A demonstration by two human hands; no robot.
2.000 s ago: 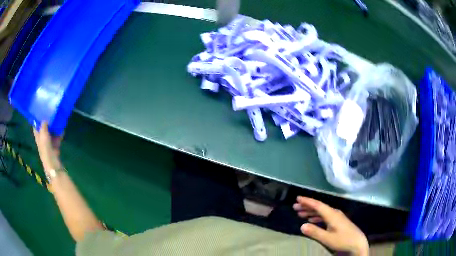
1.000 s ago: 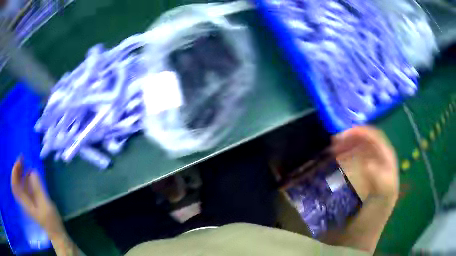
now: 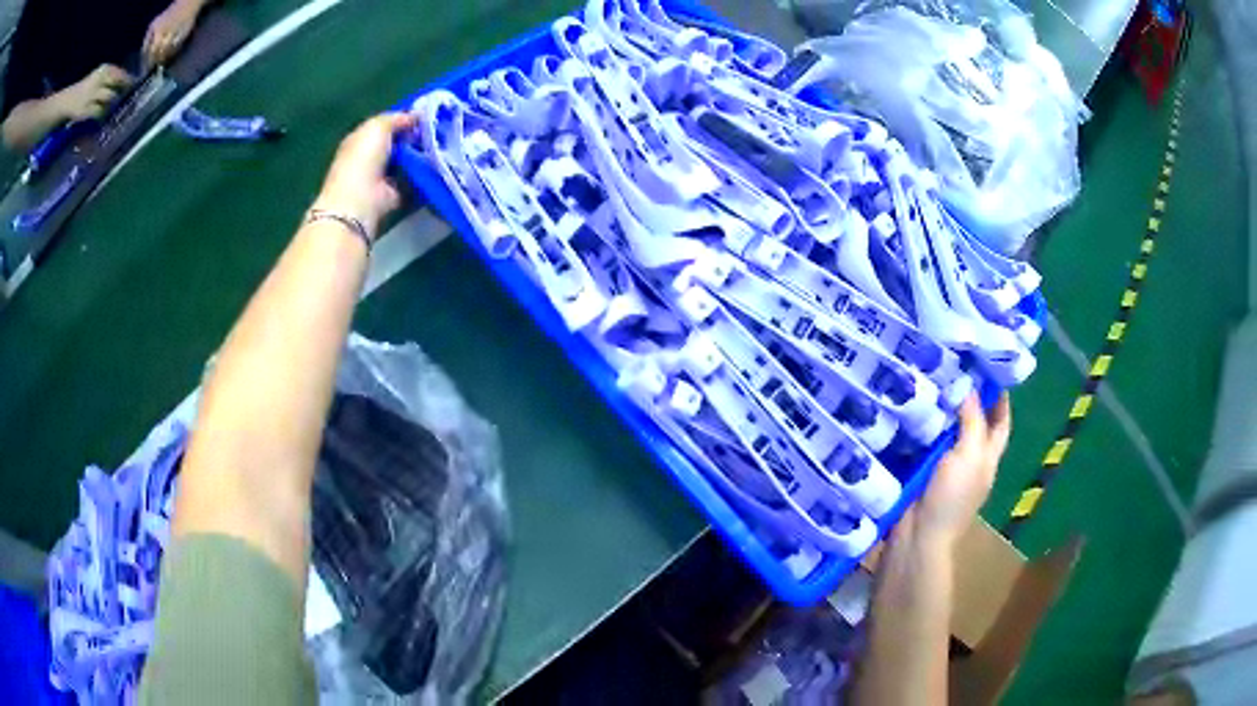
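Note:
A blue tray (image 3: 586, 370) full of pale plastic shells (image 3: 772, 317) lies tilted across the view, over the green bench. My left hand (image 3: 365, 168) grips its far left corner. My right hand (image 3: 965, 462) grips its near right side, with the fingers at the rim. Some shells show dark parts along their length. An open clear bag (image 3: 476, 483) with black plastic strips (image 3: 379, 524) stands at the lower left, partly behind my left forearm. A heap of pale shells (image 3: 104, 579) lies left of it.
A crinkled clear bag (image 3: 965, 117) lies beyond the tray. Another person's hands (image 3: 131, 69) work at the upper left, near a loose shell (image 3: 221, 126). A cardboard carton (image 3: 1006, 607) with purplish bagged contents is below right. Yellow-black tape (image 3: 1103, 359) marks the floor. Blue shows at the left edge.
The view has swung right. My left hand has left the blue tray on the left, and both hands now hold the full tray. The black-filled bag now appears lower left.

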